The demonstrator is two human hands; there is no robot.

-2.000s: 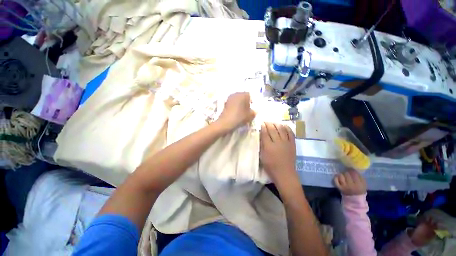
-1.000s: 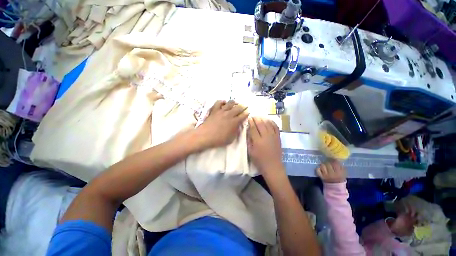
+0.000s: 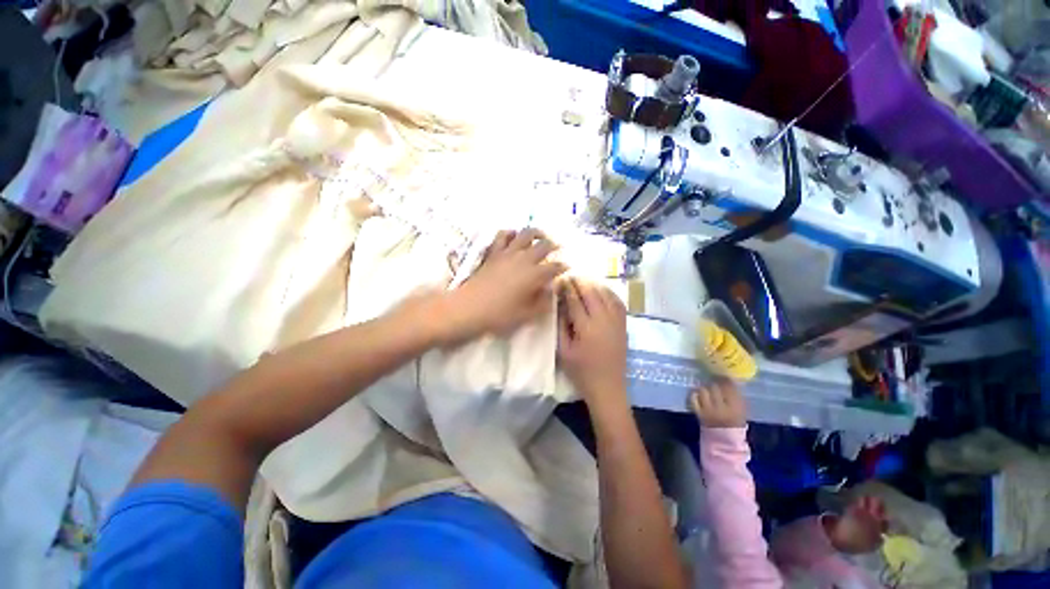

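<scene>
A wide cream garment panel [image 3: 230,219] lies over the white table and hangs over its front edge onto my lap. Puckered gathering [image 3: 386,196] runs across it. My left hand [image 3: 507,282] lies flat on the cloth left of the needle, fingers towards the machine. My right hand [image 3: 593,334] rests beside it on the cloth's right edge, fingertips close to the left hand's. Whether the fingertips pinch the cloth is hidden. The presser foot [image 3: 632,259] of the white and blue sewing machine [image 3: 737,173] is just right of and beyond my fingertips.
A child's hand [image 3: 718,403] is at the table's front edge, by yellow discs [image 3: 728,350]. A black box [image 3: 739,293] stands right of the needle. Heaped cream cloth [image 3: 242,35] lies behind the panel. A purple crate [image 3: 933,104] is at the back right.
My left hand has opened from a closed grip and now lies flat on the cloth, nearer the table front. The view has turned, shifting the machine left and showing more of the right side.
</scene>
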